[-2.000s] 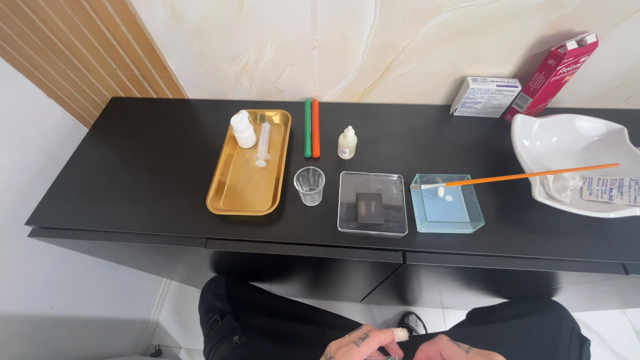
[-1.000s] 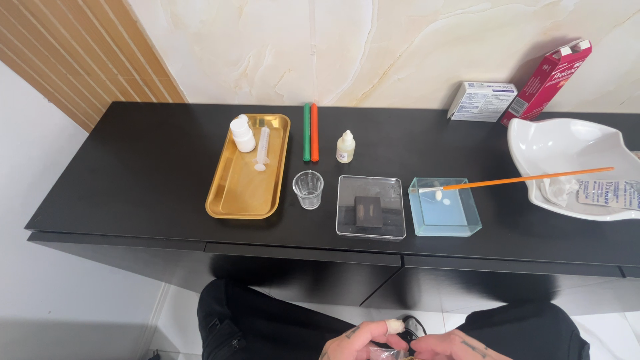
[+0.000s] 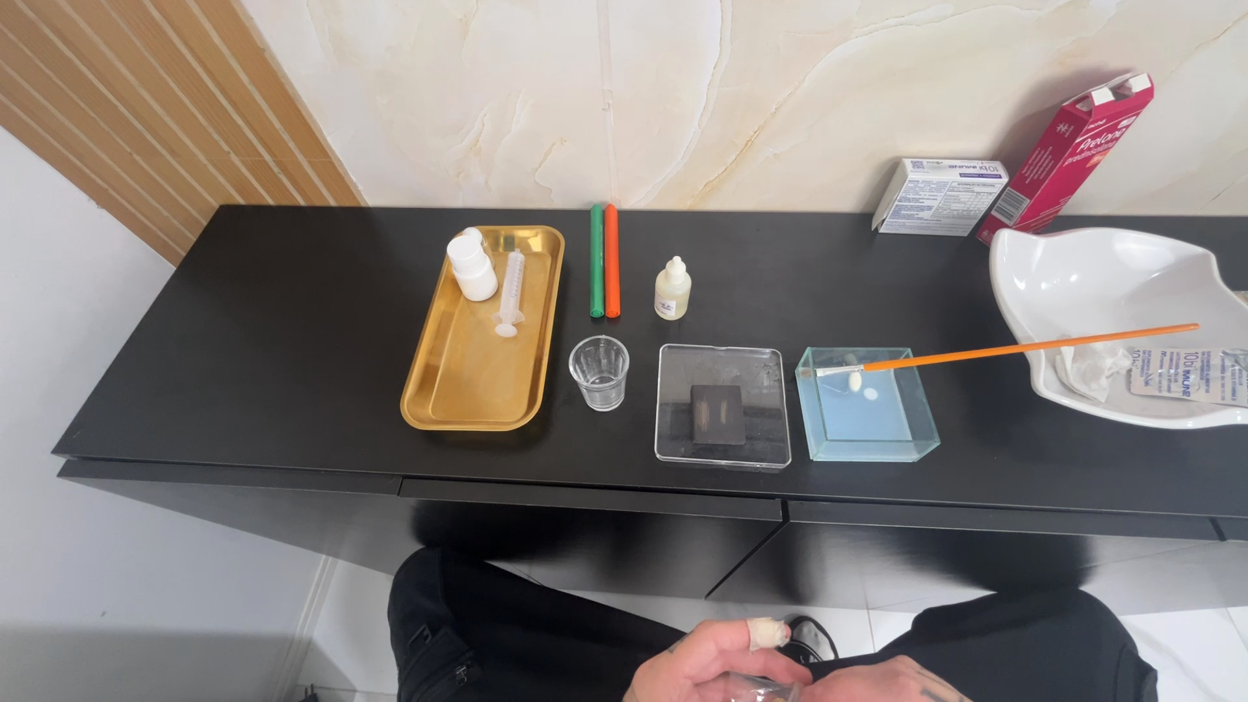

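Note:
At the bottom edge, my left hand (image 3: 707, 663), a bandage around one fingertip, holds a clear plastic item (image 3: 760, 688) that is partly cut off by the frame. My right hand (image 3: 887, 681) touches it from the right; its fingers are mostly hidden. On the black cabinet top above them stand a small clear cup (image 3: 600, 373), a clear square dish (image 3: 673, 444) with a dark rectangular piece (image 3: 719, 415), and a glass box (image 3: 868, 429) holding small white pieces. An orange-handled paintbrush (image 3: 1024, 347) lies across the box and the white bowl (image 3: 1014, 283).
A gold tray (image 3: 478, 400) holds a white bottle (image 3: 472, 265) and a syringe (image 3: 510, 297). Green (image 3: 597, 261) and orange (image 3: 612, 261) markers lie beside a dropper bottle (image 3: 672, 290). Two medicine boxes (image 3: 941, 198) (image 3: 1072, 156) lean at the wall. A blister pack (image 3: 1185, 374) lies in the bowl.
My hands have shifted slightly at the bottom edge, and a clear plastic item now shows between them. The things on the cabinet top have not moved.

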